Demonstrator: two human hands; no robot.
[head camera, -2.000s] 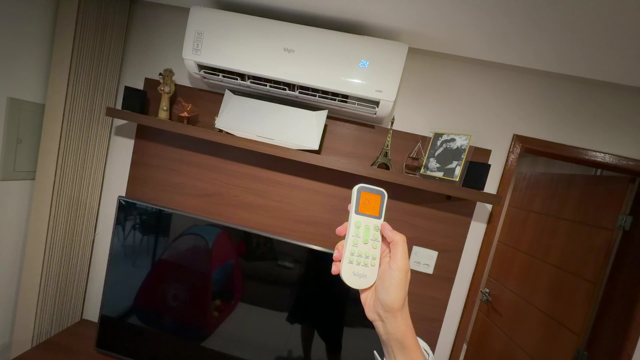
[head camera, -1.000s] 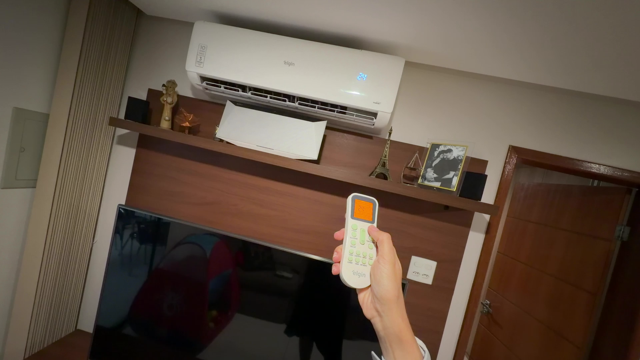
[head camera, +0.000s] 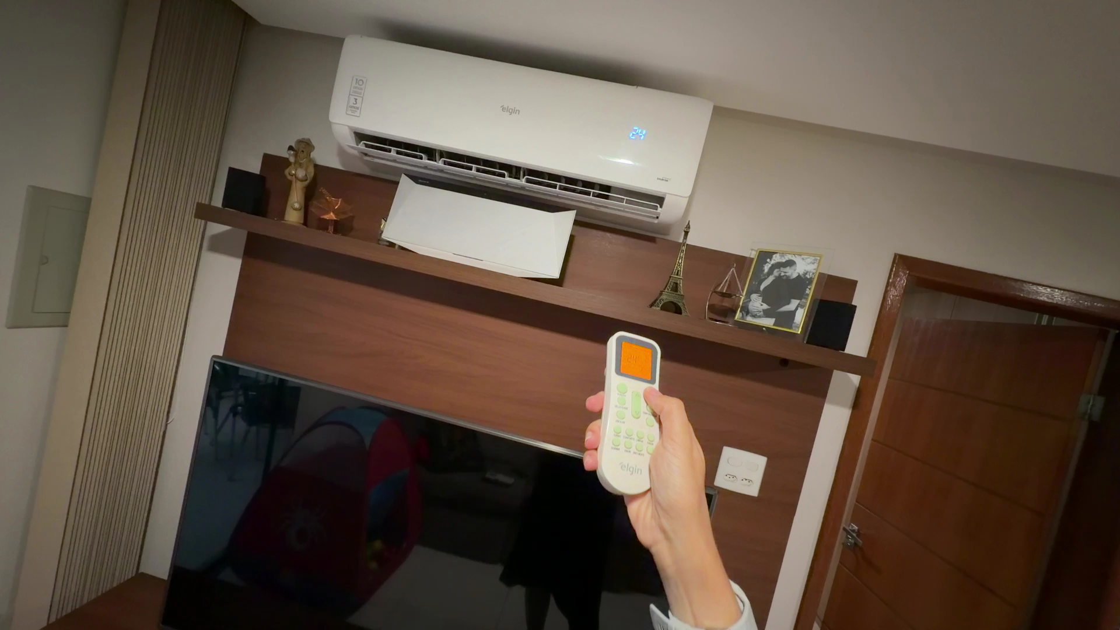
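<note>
My right hand (head camera: 669, 464) holds a white air conditioner remote control (head camera: 628, 455) upright, its face towards me. The fingers wrap its left edge from behind, and the thumb tip lies on the upper right of the green buttons. The remote's screen glows orange. Above and beyond it, a white split air conditioner (head camera: 525, 114) hangs high on the wall, with a blue 24 lit on its front and its lower louvre area open. A white angled deflector panel (head camera: 477, 229) sits just below the unit, over the shelf. My left hand is not in view.
A brown wooden shelf (head camera: 437, 265) bears figurines, an Eiffel Tower model (head camera: 674, 280), a framed photo (head camera: 779, 290) and small black speakers (head camera: 831, 325). Below are a dark television (head camera: 350, 490) and a wall socket (head camera: 740, 471). A wooden door (head camera: 971, 437) stands at right.
My right thumb has shifted from the remote's right edge onto its buttons. The remote stays in my hand.
</note>
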